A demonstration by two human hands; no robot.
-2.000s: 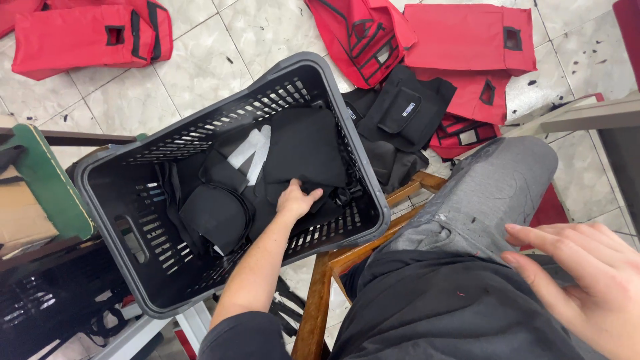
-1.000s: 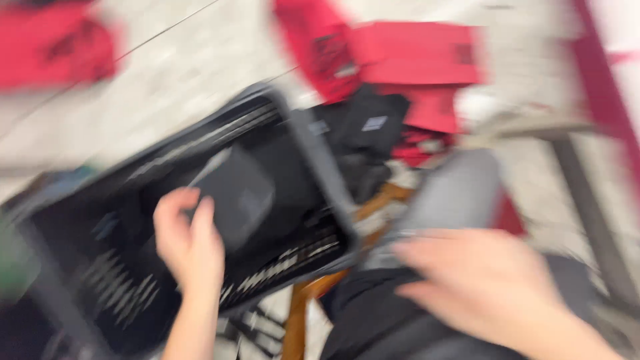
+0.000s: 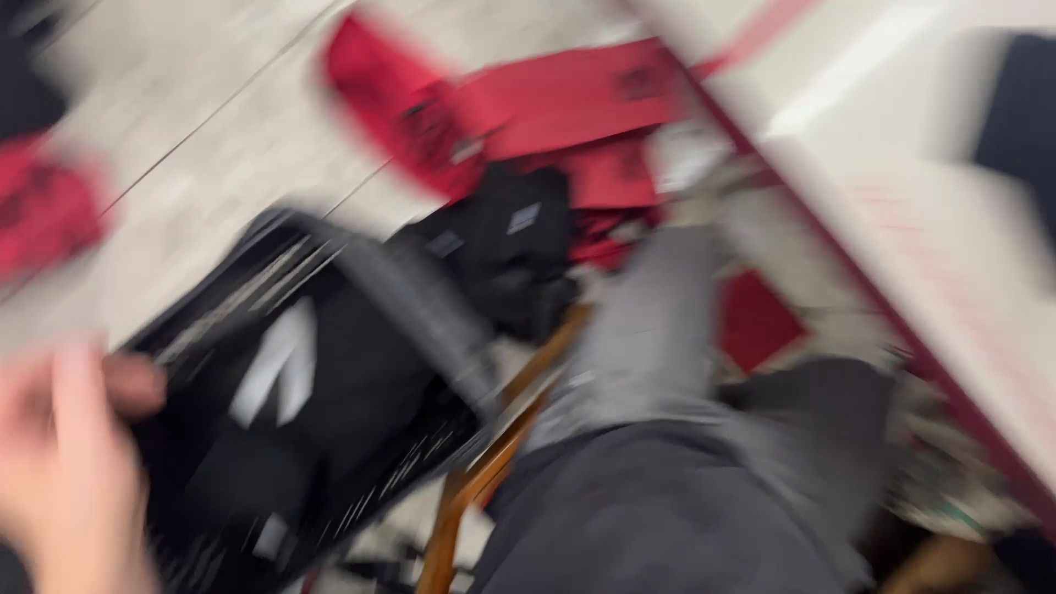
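My left hand (image 3: 74, 462) is at the left edge, blurred and partly cut off, over the left side of a black plastic basket (image 3: 412, 305). No object shows in it, but its grip is unclear. Inside the basket lie black fabric pieces (image 3: 355, 371) and a white forked strip (image 3: 285, 363). My right hand is out of view. Beyond the basket's right rim, black fabric pieces with small pale labels (image 3: 528, 256) lie against red fabric pieces (image 3: 569, 107) on the floor.
A wooden frame (image 3: 445, 528) stands between the basket and my legs in grey trousers (image 3: 643, 355). A white table with a dark red edge (image 3: 833, 239) fills the right side, with a dark blurred thing (image 3: 1019, 124) on or over it. More red fabric (image 3: 41, 206) lies at far left.
The view has swung right, bringing in the white table. My left hand was on black fabric in the basket two seconds ago and is now over its left side. My right hand has left the view.
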